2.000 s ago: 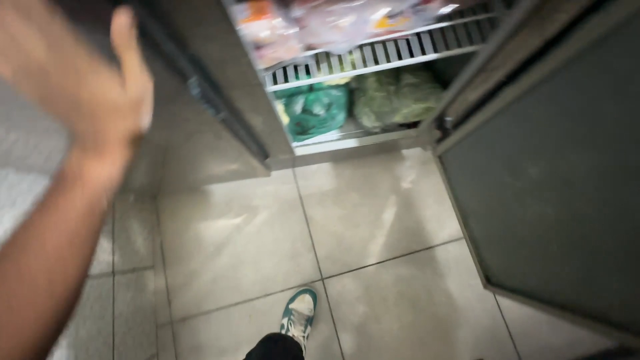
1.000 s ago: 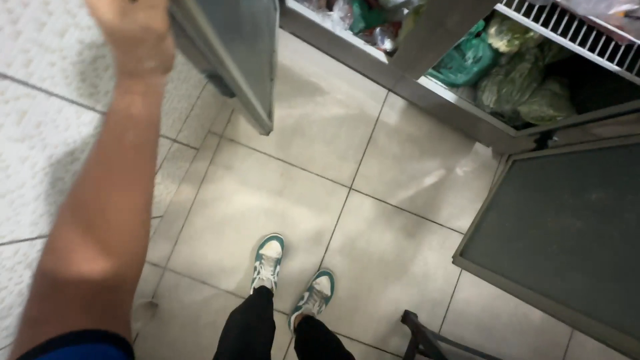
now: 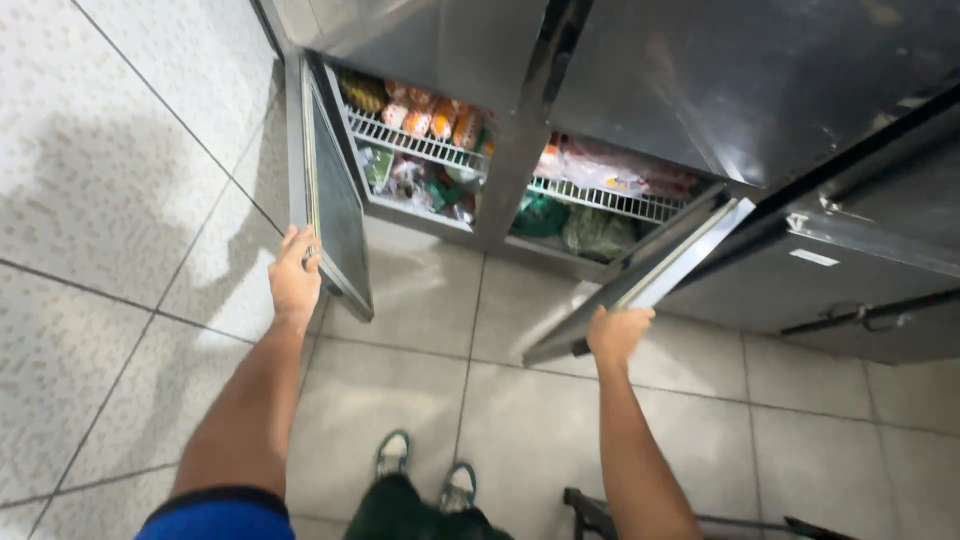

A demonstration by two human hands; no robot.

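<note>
My left hand (image 3: 295,274) grips the edge of the left refrigerator door (image 3: 337,202), which stands ajar. The right refrigerator door (image 3: 675,259) is also swung out, and my right hand (image 3: 619,334) is closed on its near edge. Between the doors, the steel refrigerator's two lower openings show. Orange-and-white packages (image 3: 427,120) sit on the left wire shelf (image 3: 416,142), with bagged items (image 3: 409,180) below. In the right opening, plastic-wrapped packages (image 3: 600,165) lie on a wire shelf (image 3: 607,199), above a green bag (image 3: 540,215) and a bag of leafy greens (image 3: 600,232).
A speckled tiled wall (image 3: 97,187) rises at the left. More steel doors (image 3: 847,277) with latches continue at the right. Part of a dark metal frame (image 3: 592,510) stands on the tiled floor (image 3: 540,435) near my right arm. My shoes (image 3: 459,484) are at bottom centre.
My right hand has come into view, on the right door. That door stands less wide than a second ago. The left door has moved nearer its opening, with my left hand on it. The view has shifted.
</note>
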